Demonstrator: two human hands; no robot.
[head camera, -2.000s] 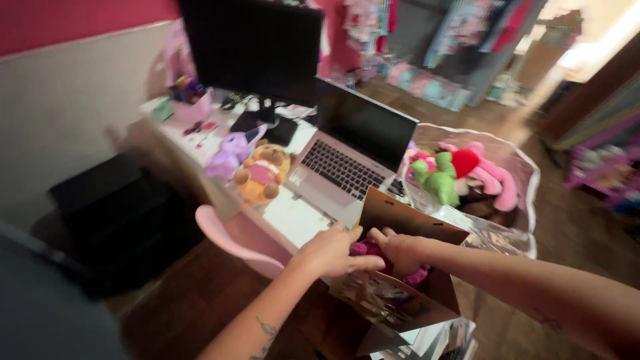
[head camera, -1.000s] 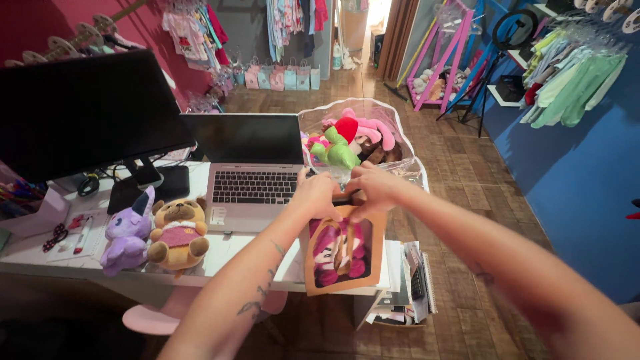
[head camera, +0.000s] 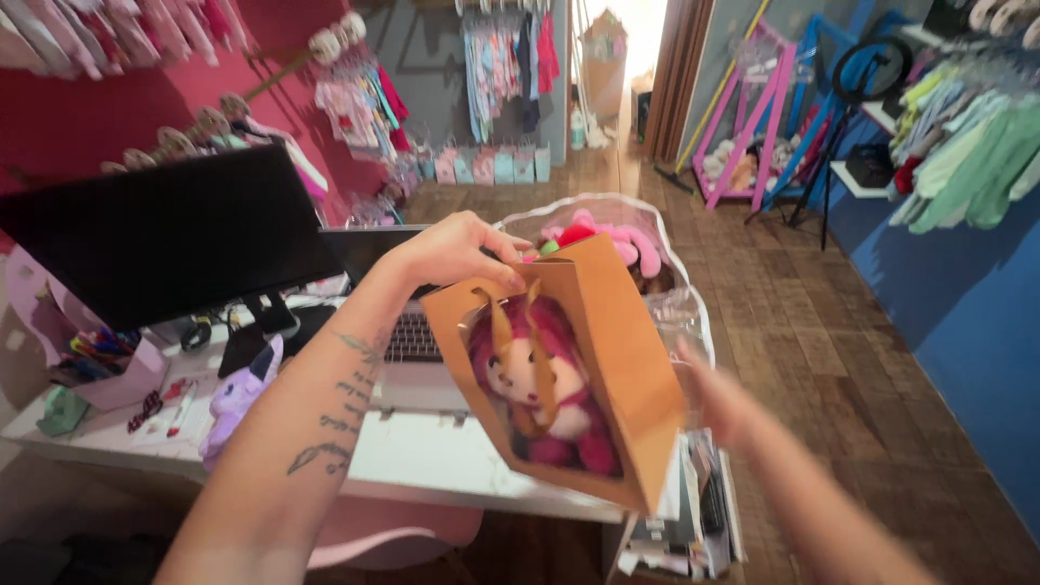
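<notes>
My left hand (head camera: 467, 248) grips the top edge of a brown cardboard gift box (head camera: 642, 366), which hangs tilted above the front edge of the white desk. Through the box's front window shows a magenta and cream plush toy (head camera: 532, 374), with ribbon-like brown strips hanging in front of it. Blurred, my right hand (head camera: 715, 398) is just right of the box, beside the clear plastic bag; its fingers are partly hidden and I cannot tell whether they hold anything. Behind the box and my left arm stands the open laptop (head camera: 414, 345), partly covered.
A large clear bag (head camera: 691, 301) of plush toys stands behind the box. On the desk (head camera: 439, 463) are a black monitor (head camera: 162, 236), a purple plush (head camera: 244, 398) and a pen holder (head camera: 134, 378). Papers (head camera: 691, 504) fill a shelf at the desk's right end. A pink chair (head camera: 398, 532) is below.
Both hands were at the top of the box a second ago; my right hand has moved off to its right. The box has been lifted and turned, so its side shows.
</notes>
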